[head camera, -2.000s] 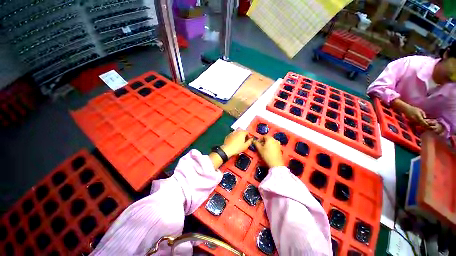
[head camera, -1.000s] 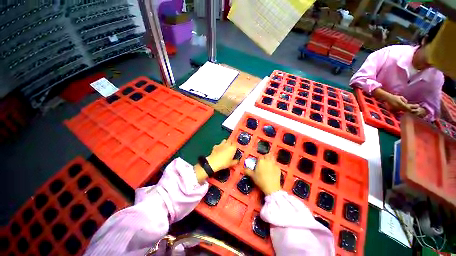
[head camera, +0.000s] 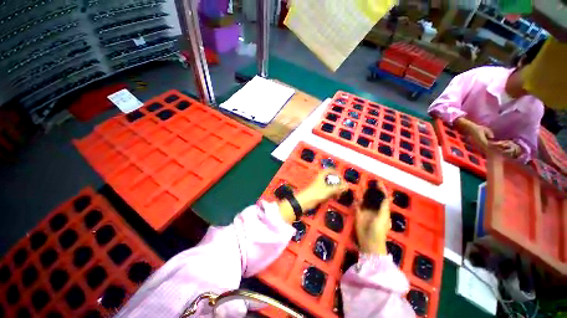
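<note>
A red-orange working tray with square pockets lies in front of me, many pockets filled with small black watch-like units. My left hand, with a black wristband, is over its upper middle. A unit with a bright white face is at its fingertips. My right hand, slightly blurred, is to the right and holds a dark unit at its fingertips above the tray. The pockets under both hands are partly hidden.
A second filled tray lies beyond on a white sheet. A mostly empty tray is left, a filled tray lower left. A clipboard is behind. A tilted tray and a person in pink are right.
Both hands have moved up and right over the working tray and are farther apart. A pocket near its upper left corner that held a unit now shows bare. The view has shifted slightly.
</note>
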